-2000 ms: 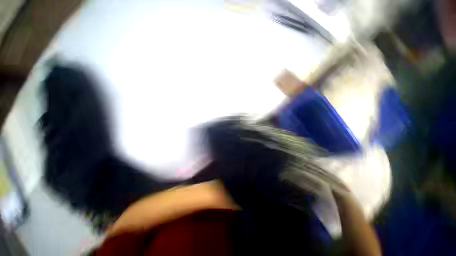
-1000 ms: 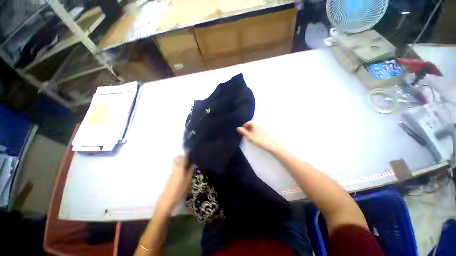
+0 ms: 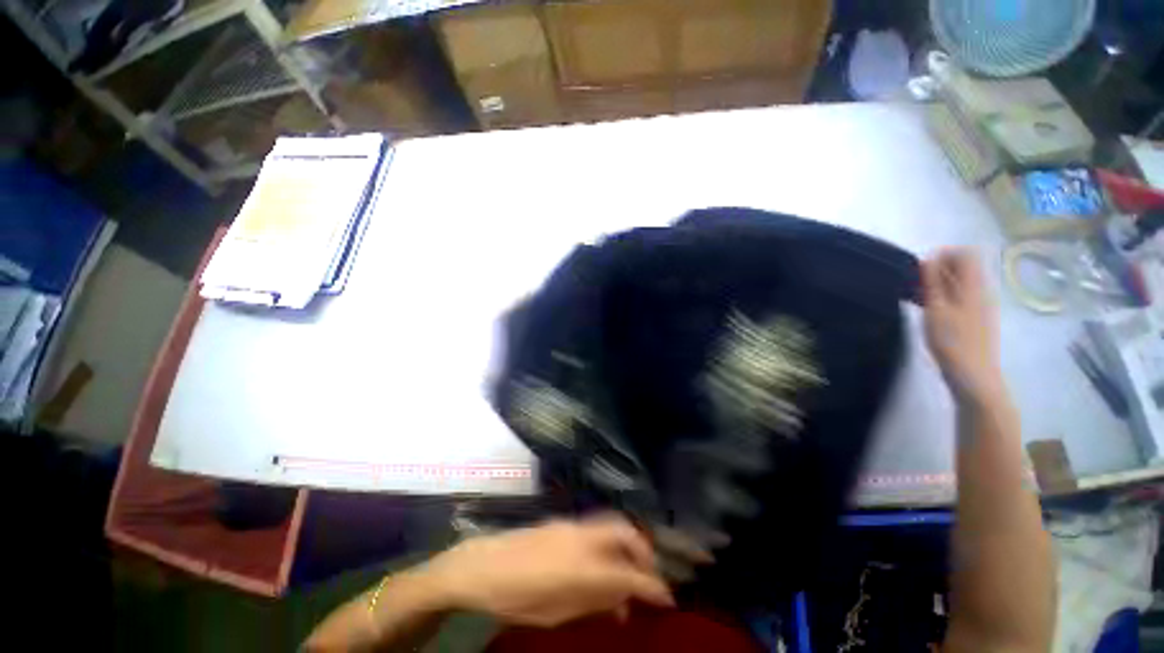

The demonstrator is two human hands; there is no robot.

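Note:
A black embroidered garment [image 3: 664, 306] is spread over the middle of the white table's near edge, blurred by motion. Pale gold embroidery shows on it in blurred patches. My right hand [image 3: 951, 300] pinches its upper right corner above the table. My left hand [image 3: 574, 568] is low in front of my body at the garment's near embroidered edge, blurred; whether its fingers grip the cloth is hard to tell. No snips can be made out in either hand.
Clipboards with papers [image 3: 300, 223] lie at the table's left. A tape roll [image 3: 1037, 278], boxes [image 3: 1021, 121] and a fan [image 3: 1011, 26] stand at the right. A measuring strip [image 3: 383, 469] runs along the near edge. A red crate [image 3: 211, 542] and blue crate [image 3: 802, 625] sit below.
The garment has gone from a bunched heap to a wider spread, moving right. My right hand has moved right with its corner. My left hand has moved down towards my body.

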